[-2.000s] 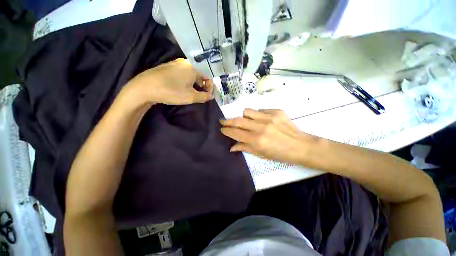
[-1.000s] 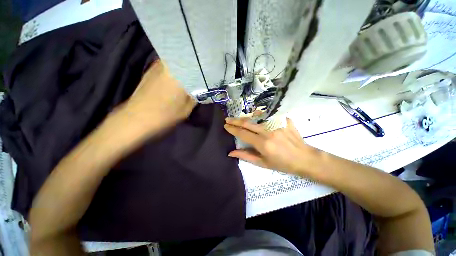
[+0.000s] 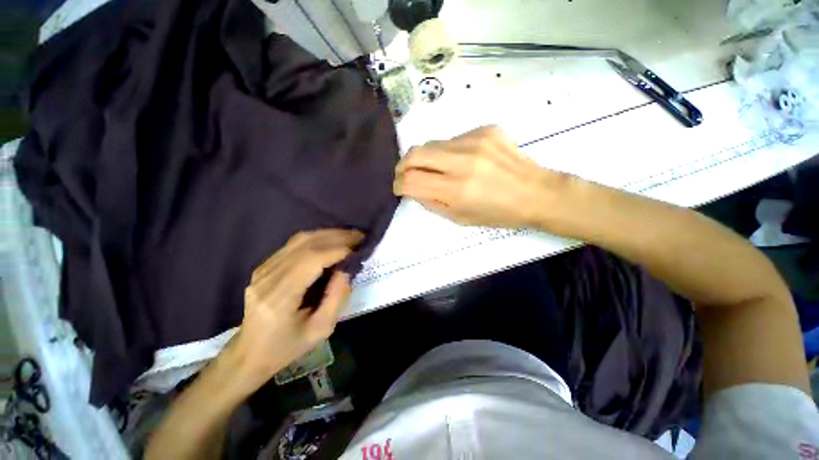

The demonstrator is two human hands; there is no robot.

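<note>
A dark purple-brown garment piece (image 3: 224,171) lies over the left part of the white machine table, its right edge running from the presser foot (image 3: 382,66) down towards the front. My left hand (image 3: 301,296) pinches this edge near the table's front. My right hand (image 3: 476,180) pinches the same edge further up, below the needle area, with its fingertips closed on the cloth. Part of the cloth by the foot is under the machine head (image 3: 332,27), and the needle itself is too small to tell.
Thread snips (image 3: 660,90) and tweezers (image 3: 539,51) lie on the table (image 3: 575,153) behind my right hand. A cream roll (image 3: 432,45) is near the foot. A clear plastic bag (image 3: 777,76) is at right. Black scissors (image 3: 30,386) are at lower left. Dark cloth (image 3: 629,332) hangs below the table.
My left hand has moved from beside the machine head down to the cloth edge near the table's front. The fingers of my right hand have closed on the edge. The view has shifted.
</note>
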